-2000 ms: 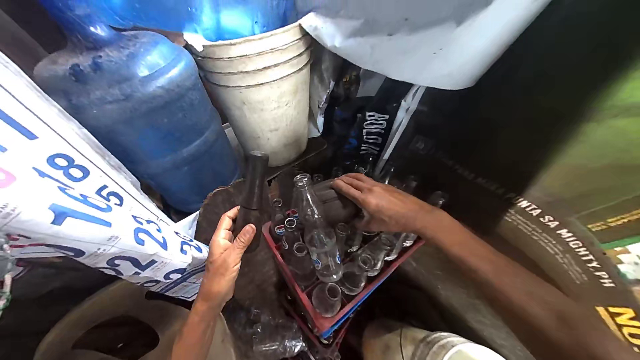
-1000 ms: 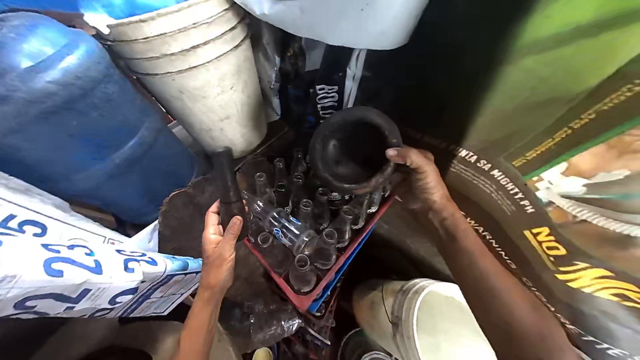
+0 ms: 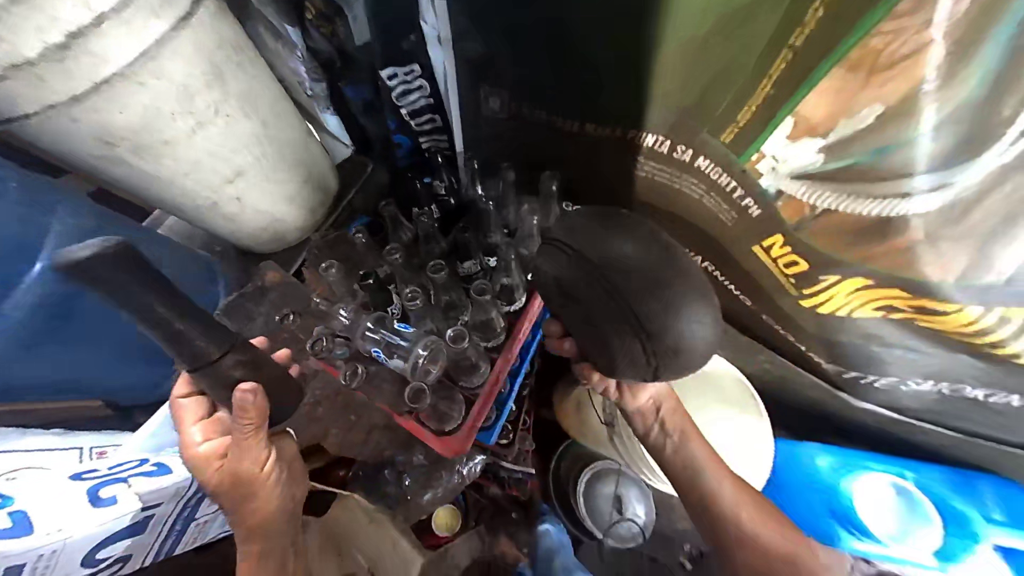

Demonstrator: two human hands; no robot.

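Observation:
A dark pestle [image 3: 172, 320], thick at its lower end, is gripped by my left hand [image 3: 240, 448] at the left. On the right, my right hand [image 3: 608, 384] holds a dark mortar bowl [image 3: 640, 296] by its edge, its rounded outer side facing me and its hollow hidden. Between the hands, clear glass bottles [image 3: 472, 360] stand in a red plastic crate [image 3: 460, 440]. One glass bottle with blue marks [image 3: 400, 348] lies across the tops of the others.
A blue crate [image 3: 504, 416] is under the red one. Pale buckets [image 3: 240, 144] stand at the upper left, a white bucket [image 3: 736, 416] and a metal pot [image 3: 612, 500] at the lower right. Printed tarpaulin [image 3: 704, 176] lines the right side. A printed calendar sheet [image 3: 104, 496] is at the lower left.
The mortar, earlier showing its hollow, has been turned so its rounded outside shows. The marked bottle stood upright two seconds ago and now lies across the others. The view has moved closer.

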